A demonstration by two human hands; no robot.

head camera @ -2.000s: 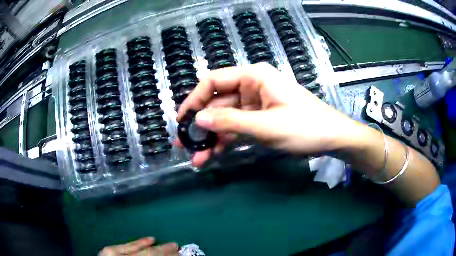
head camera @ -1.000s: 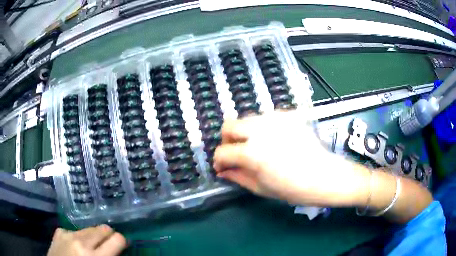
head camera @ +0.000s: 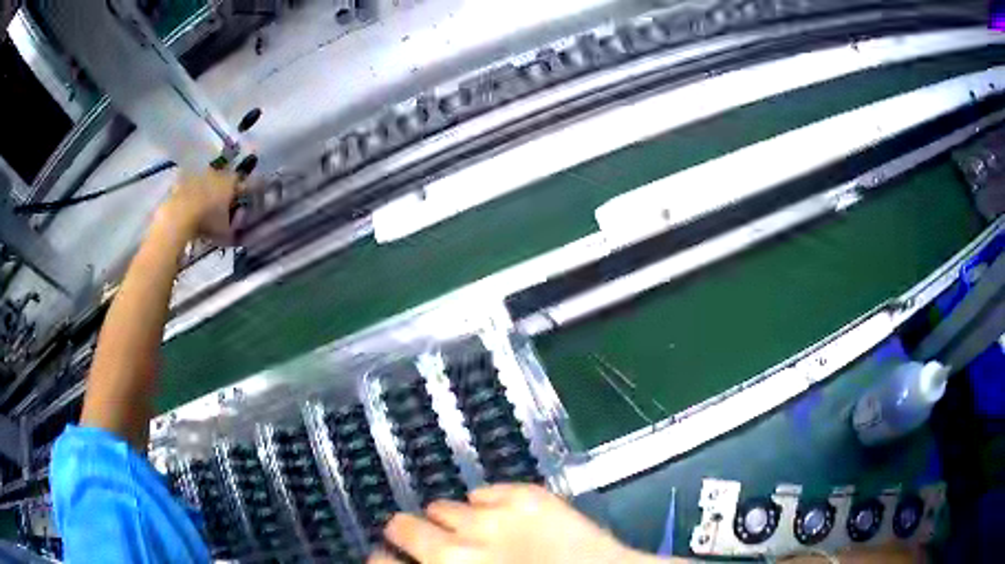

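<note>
My left hand [head camera: 204, 206] is stretched out at the upper left, at the left end of the fixture conveyor [head camera: 485, 101]. Small dark round parts show at its fingertips, but blur hides whether it grips anything. My right hand [head camera: 501, 531] is at the bottom edge, partly cut off, over the near part of the clear blister tray [head camera: 542, 399]. Its fingertips are hidden against the dark parts, so its hold cannot be told. The tray holds several columns of black round speaker drivers [head camera: 485, 408] standing on edge.
A carrier fixture [head camera: 722, 518] with round parts lies at the lower right, beside my right forearm. A white squeeze bottle [head camera: 898, 402] stands behind it. A green conveyor belt [head camera: 760, 325] runs between metal rails. A metal machine post [head camera: 149, 83] rises at the upper left.
My left hand has moved from the lower left up to the fixture conveyor. The view has shifted, so the tray, fixture and my right hand now appear lower.
</note>
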